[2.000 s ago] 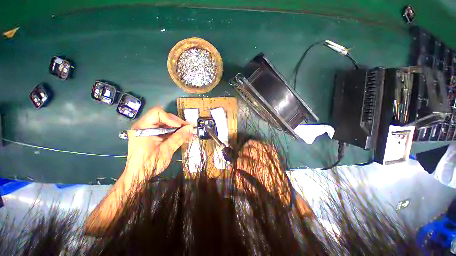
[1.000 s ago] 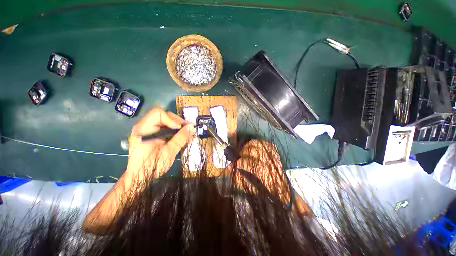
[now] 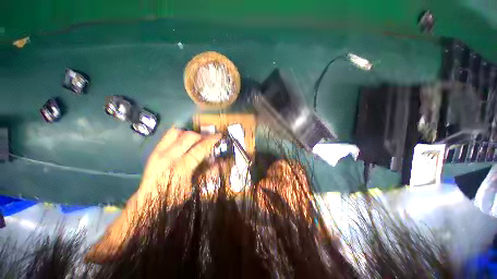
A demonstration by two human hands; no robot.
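The picture is blurred. A small black-cased electronic unit [image 3: 222, 148] lies on the tan fixture [image 3: 242, 119], between two white strips. My left hand [image 3: 177, 161] reaches in from the left, its fingertips at the unit's left edge and over the left strip. What its fingers hold, if anything, is hidden. My right hand [image 3: 283, 182], partly behind hanging hair, is shut on a dark thin soldering iron [image 3: 240, 150], whose tip end is at the unit's upper right. A thin pale solder wire [image 3: 71, 167] runs from the left edge towards my left hand.
A round tan bowl of silvery shavings [image 3: 211, 80] stands behind the fixture. A tilted black fan [image 3: 291, 103] and crumpled white tissue [image 3: 336, 152] are to its right. A black box [image 3: 381, 128] and gridded tray [image 3: 473, 71] lie far right. Several loose units [image 3: 144, 122] lie left.
The view has shifted slightly and blurred. My left hand's fingers have moved right, over the unit's edge and left strip. The pen-like holder seen earlier in that hand no longer shows.
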